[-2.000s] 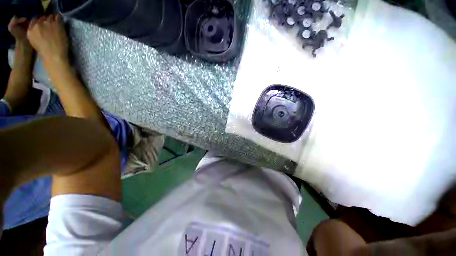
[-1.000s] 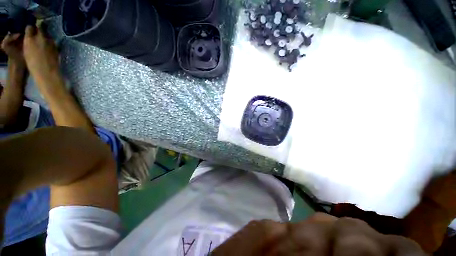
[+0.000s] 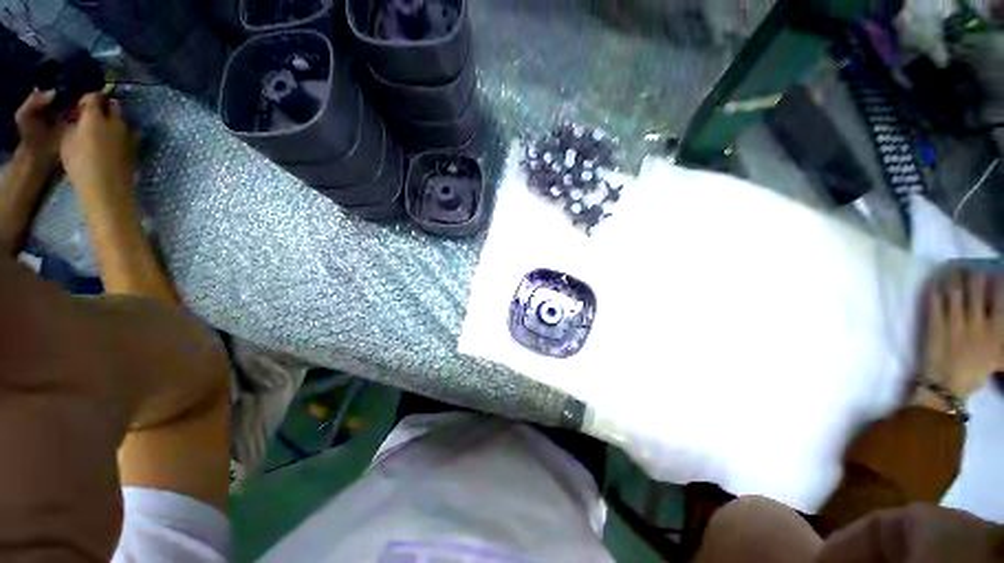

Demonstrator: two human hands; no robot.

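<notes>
One black rounded-square housing (image 3: 553,312) lies open side up on the white foam sheet (image 3: 716,319), its round central boss showing. A pile of small dark inserts (image 3: 573,170) with whitish dots lies beyond it. No hand touches the housing or the pile. My left arm is bent and blurred at the left edge, with its white sleeve below; my left hand is out of the picture. Blurred bare skin, seemingly my right arm, is cut off at the bottom right; I cannot make out my right hand.
Stacked black housings (image 3: 446,198) stand on the bubble wrap (image 3: 319,269). A neighbour's two hands (image 3: 83,138) work at the far left. Another person's hand with a wristband (image 3: 963,330) is at the right edge. A green post (image 3: 732,94) and a black keyboard (image 3: 881,132) are beyond.
The view has shifted, showing more of the far table, the stacks, the post and the hand at the right. The blurred skin at the bottom has moved right. The housing has stayed on the foam.
</notes>
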